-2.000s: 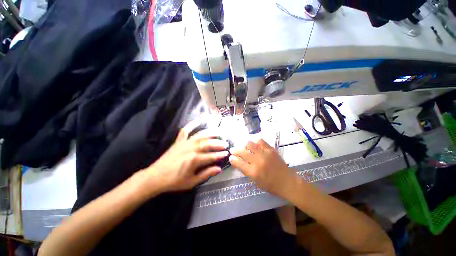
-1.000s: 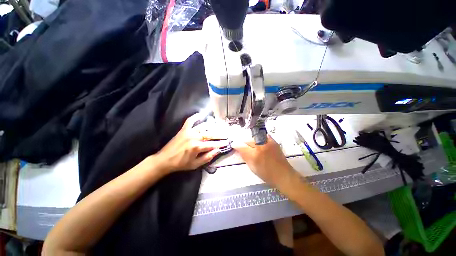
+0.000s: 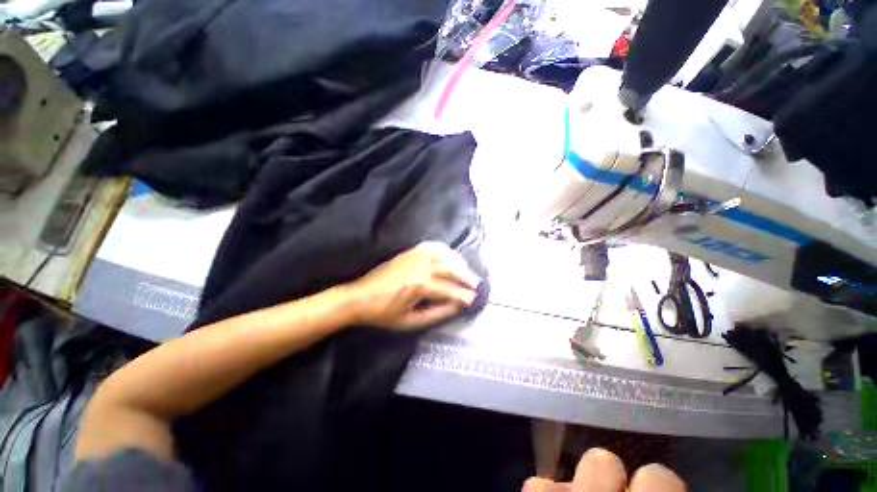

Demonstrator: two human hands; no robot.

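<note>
The black garment piece (image 3: 327, 211) lies on the white table left of the sewing machine and hangs over its front edge. My left hand (image 3: 418, 288) grips the garment's right edge, fingers curled on it, left of and away from the presser foot area. My right hand (image 3: 606, 476) is cut off by the bottom edge of the picture. Only some curled fingers show, below the table's front edge, and I cannot tell if it holds anything. The white sewing machine (image 3: 615, 163) has no cloth visible under its needle area.
Metal seam guide (image 3: 588, 338), yellow-green and blue snips (image 3: 644, 329) and scissors (image 3: 685, 300) lie right of the needle. Black strips (image 3: 777, 375) lie further right. A large dark garment pile (image 3: 269, 67) and a clear plastic bag (image 3: 495, 34) are at the back. Grey cut pieces (image 3: 58, 413) are lower left.
My left hand has drawn the garment's edge left, away from the needle. My right hand has left the needle area and dropped below the table edge. The camera view has turned left.
</note>
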